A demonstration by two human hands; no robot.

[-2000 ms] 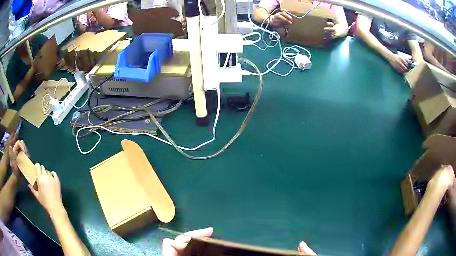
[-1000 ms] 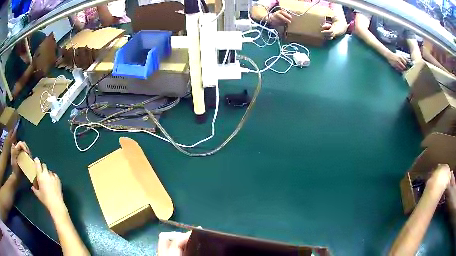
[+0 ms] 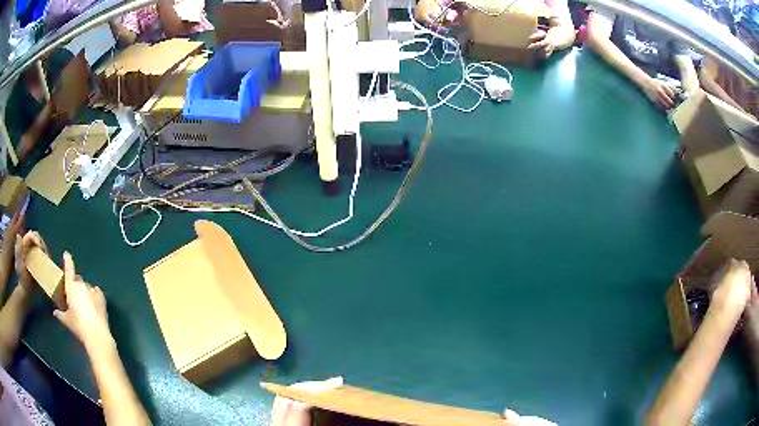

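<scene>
A brown cardboard box is at the bottom edge, mostly cut off. Its raised lid (image 3: 391,405) shows as a long tan strip with a dark inside below. My left hand (image 3: 304,398) is at the lid's left end, its fingers on the cardboard; the rest is out of the picture. Only the fingers of my right hand (image 3: 526,419) show, at the lid's right end; their grip cannot be made out. The box's contents are hidden.
A closed-looking tan box (image 3: 212,304) with its flap out lies left of my box. Behind stand a blue bin (image 3: 231,83), a grey case (image 3: 225,135), cables and a pale post (image 3: 323,108). Other people's hands work at boxes on both sides and across.
The lid has tilted, and its tan edge shows more broadly. My right fingers, out of view a second ago, show again at the lid's right end. The person across has turned their box.
</scene>
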